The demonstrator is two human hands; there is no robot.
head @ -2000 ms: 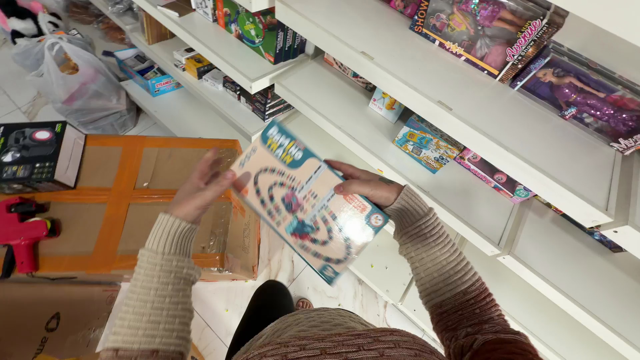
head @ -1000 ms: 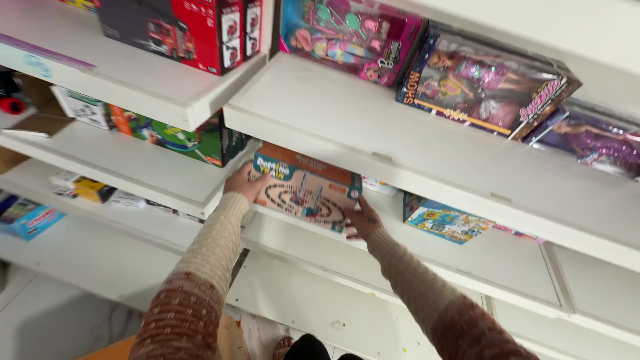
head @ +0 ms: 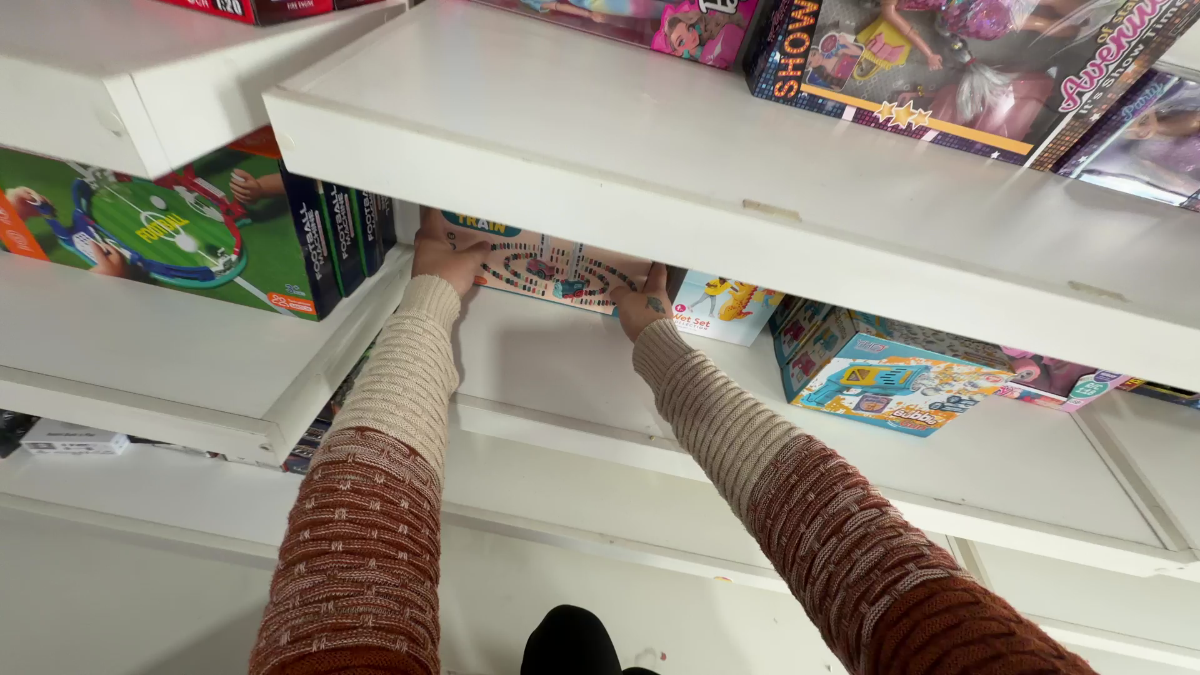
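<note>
A domino train toy box point(head: 553, 267) stands upright on a white shelf, under the shelf above, which hides its top edge. My left hand point(head: 445, 258) grips its left end and my right hand point(head: 645, 302) its right end. Just right of my right hand is a light blue boxed toy set point(head: 720, 305) with a yellow figure on it. Farther right on the same shelf stands a blue and orange bubble toy box point(head: 895, 380).
The upper shelf's front edge point(head: 656, 239) runs close above my hands. Football game boxes point(head: 178, 225) stand on the shelf at left. Boxed dolls point(head: 966, 70) occupy the upper shelf. A pink box point(head: 1059, 375) lies beyond the bubble toy box.
The domino train box, held between both hands over the floor at first, has moved to the shelf and now sits deeper beneath the upper one. The view has swung toward the shelves and closer.
</note>
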